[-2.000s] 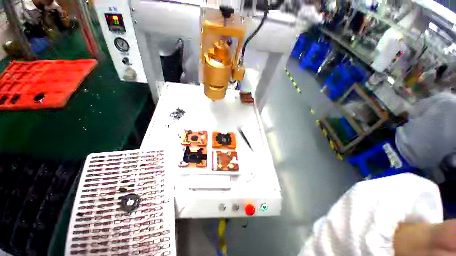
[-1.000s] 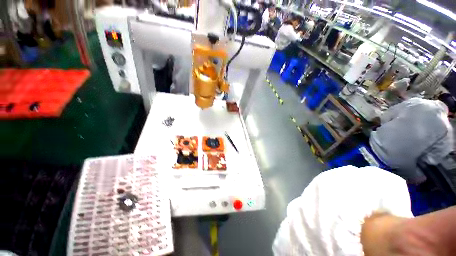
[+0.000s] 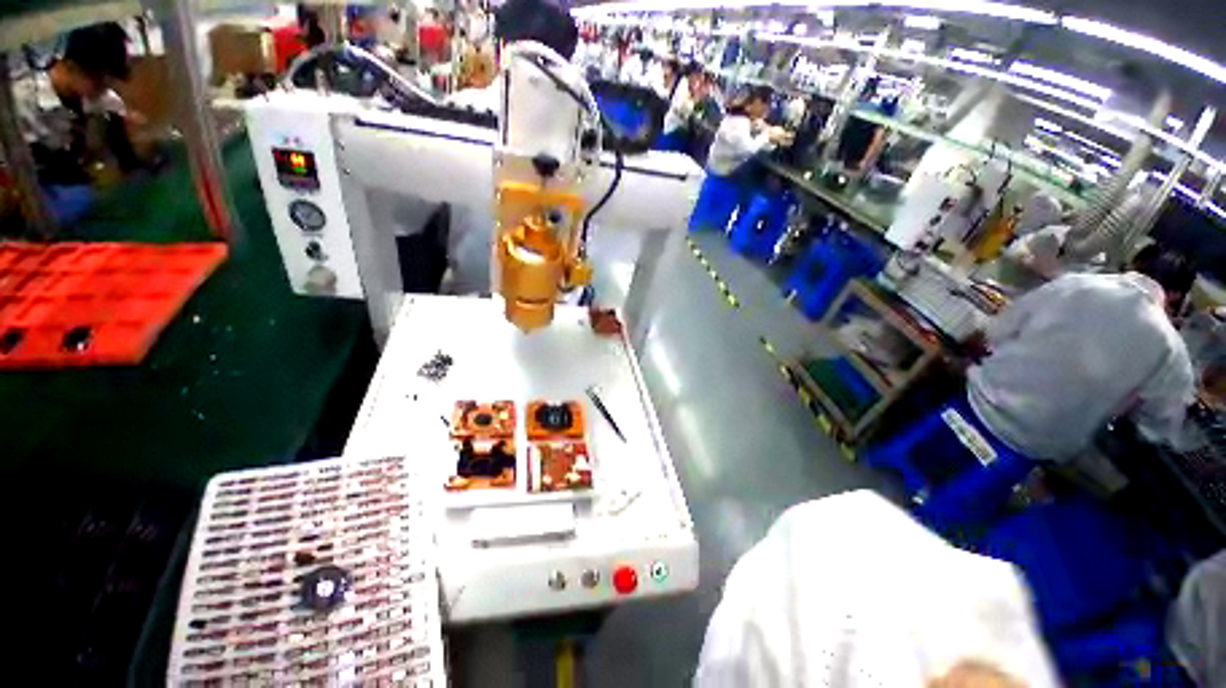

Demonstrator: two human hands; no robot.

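Neither of my hands shows; a white sleeve bulges in at the lower right with a blurred sliver of skin at the bottom edge. The white parts tray [image 3: 222, 591] lies at the lower left, with rows of tiny dark-red slivers. A round black housing [image 3: 324, 587] with a pale centre lies on it, a small dark piece just above. Four orange-brown fixture blocks stand on the white press bed [image 3: 504, 343]. The rear right block [image 3: 554, 418] and front left block [image 3: 480, 464] hold black parts. The front right block [image 3: 559, 466] looks redder.
The gold press head [image 3: 533, 269] hangs above the bed. Black specks [image 3: 434, 364] and a thin dark stick [image 3: 608, 414] lie on it. Red stop [image 3: 625, 579] and green button [image 3: 659, 571] are on the front edge. Orange-red tray [image 3: 108, 289] is left; a seated person [image 3: 1076, 356] is right.
The view has tilted up and turned right, so the bench and press sit lower and further left. The skin beyond my right sleeve has mostly left the picture at the bottom.
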